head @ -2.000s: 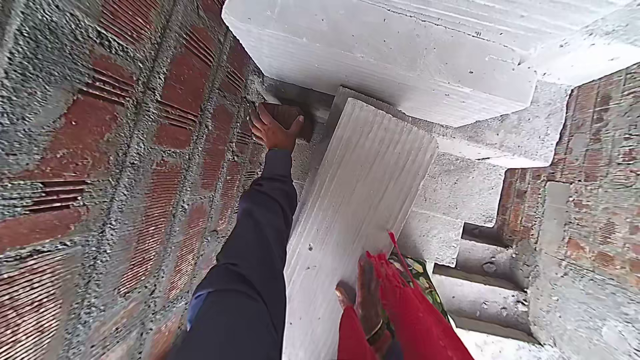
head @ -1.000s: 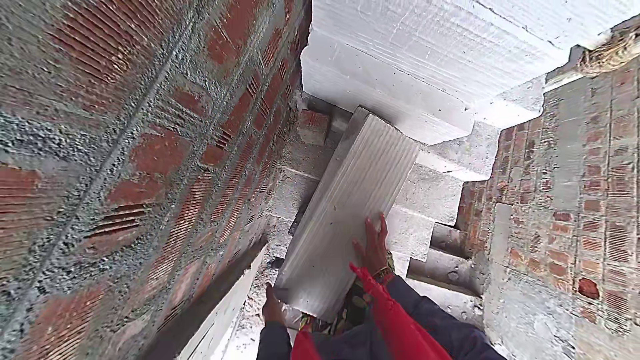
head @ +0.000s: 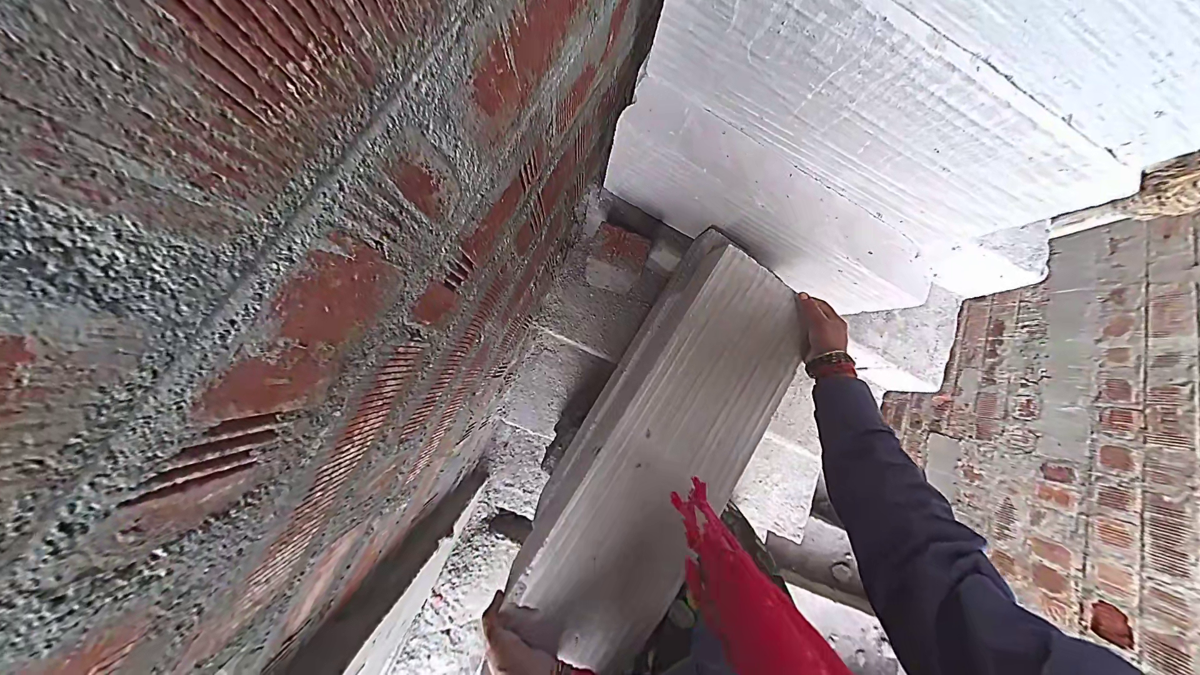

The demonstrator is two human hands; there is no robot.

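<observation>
A long, pale grey slab (head: 670, 431), ribbed on its face and perhaps concrete, leans at a slant among the steps. My left hand (head: 514, 642) grips its lower left corner. High on the slab's right edge, near the upper end, my right hand (head: 822, 328) holds on with its fingertips; a bracelet and a red band circle that wrist. A red fringed cloth (head: 741, 581) hangs in front of the slab's lower right side. The slab's bottom end is partly hidden at the frame's lower edge.
A rough brick and mortar wall (head: 309, 309) rises close on the left. Large whitish concrete steps (head: 844, 159) fill the upper right. A brick piece (head: 626, 246) lies beyond the slab's upper left edge. Another brick wall (head: 1078, 422) stands at the right.
My left hand has moved from the brick piece down to the slab's lower left corner. My right hand has moved up along the slab to its upper right edge.
</observation>
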